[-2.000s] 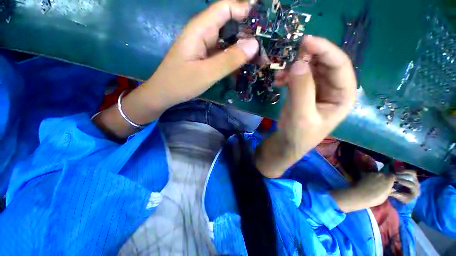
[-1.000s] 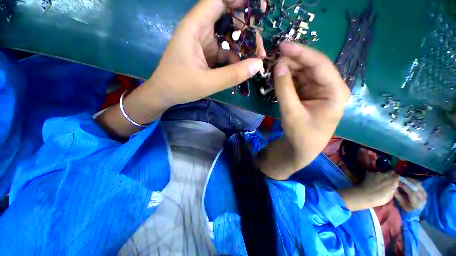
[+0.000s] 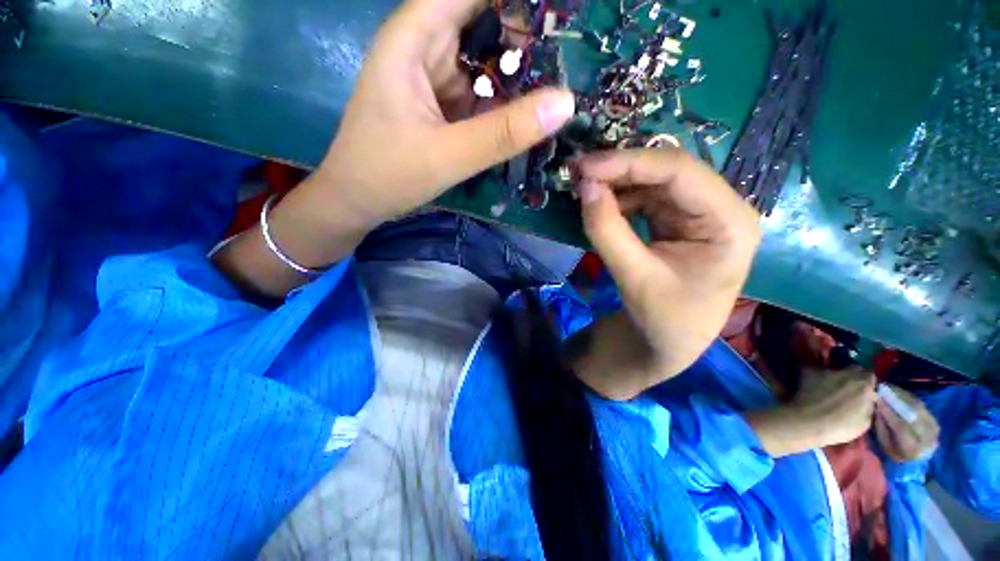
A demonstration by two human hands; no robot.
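My left hand point(image 3: 406, 137), bare with a band at the wrist, is at the top centre and holds a bunch of dark flex circuit pieces point(image 3: 529, 55). White round pads point(image 3: 510, 61) and a black block point(image 3: 480, 39) show in its palm. Its thumb stands out over the pile. My right hand point(image 3: 669, 236) is just to the right, with thumb and index fingertip together on a tiny part point(image 3: 566, 175) with a light spot; its shape is too small to tell. A heap of small gold, silver and dark metal-looking parts point(image 3: 647, 82) lies behind the hands.
A bundle of black strips point(image 3: 776, 110) lies right of the heap on the green bench mat point(image 3: 263, 60). Clear patterned plastic point(image 3: 943, 142) is at the far right. Scattered small parts point(image 3: 905, 254) lie nearer the edge. A neighbour's hands point(image 3: 839, 411) show at the lower right.
My left hand has turned and opened, showing the white pads. My right hand has moved slightly down and left, away from the left thumb. More of the heap shows.
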